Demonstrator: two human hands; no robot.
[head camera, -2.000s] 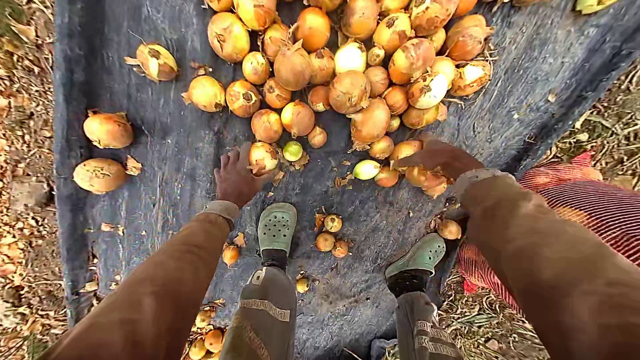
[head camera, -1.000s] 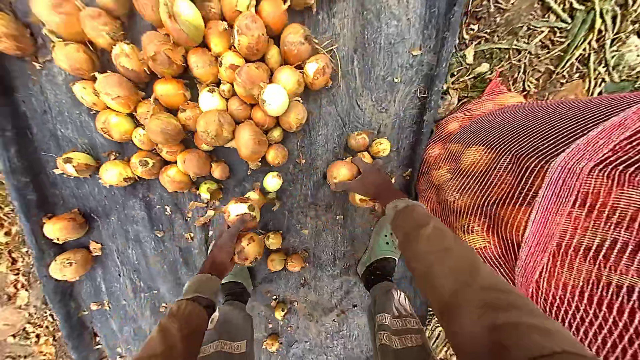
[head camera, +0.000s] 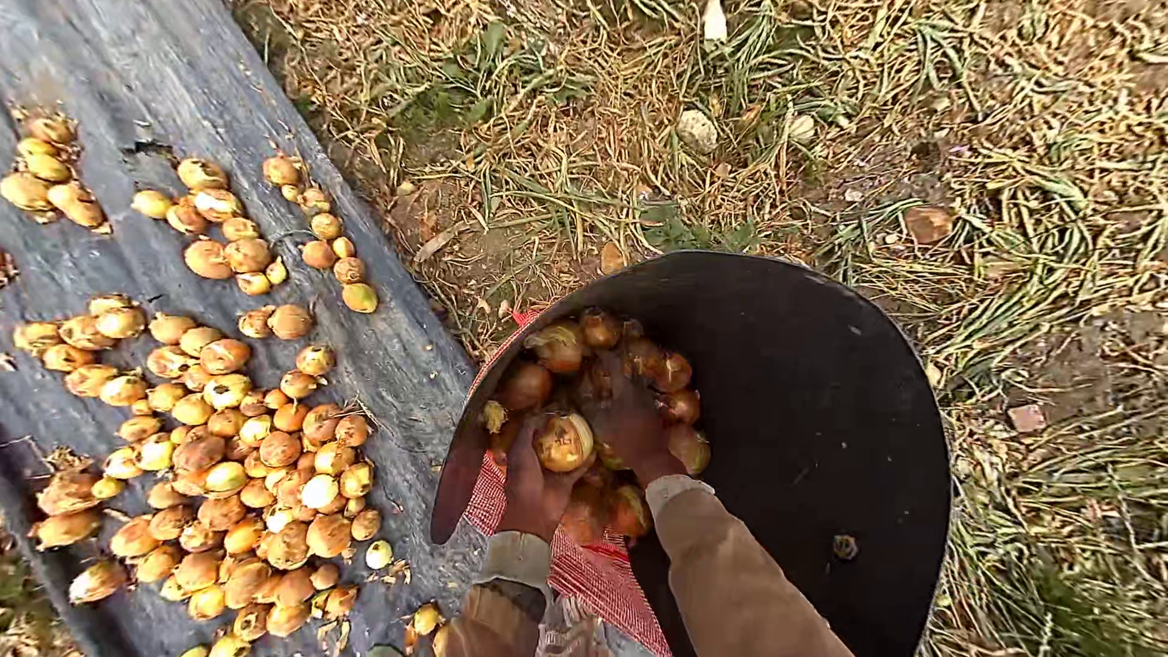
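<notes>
Both hands are inside a wide black funnel-like sheet (head camera: 803, 411) that stands in a red mesh sack (head camera: 607, 584). My left hand (head camera: 534, 484) is against a yellow-brown onion (head camera: 563, 443), its fingers around the lower left side. My right hand (head camera: 630, 420) reaches among the onions in the sheet; its fingers are partly hidden, and whether it grips one cannot be told. Several brown onions (head camera: 525, 387) lie around both hands. One small onion piece (head camera: 845, 547) rests on the dark inner wall at the lower right.
On the left, a grey tarp (head camera: 401, 392) bears a large heap of onions (head camera: 279, 449) and smaller groups (head camera: 245, 255) above it. Dry onion leaves (head camera: 1031, 228) and stones (head camera: 697, 130) cover the ground beyond the sheet.
The view has swung right. My hands, a second ago at onions on the tarp by my feet, are now inside the black sheet in the mesh sack.
</notes>
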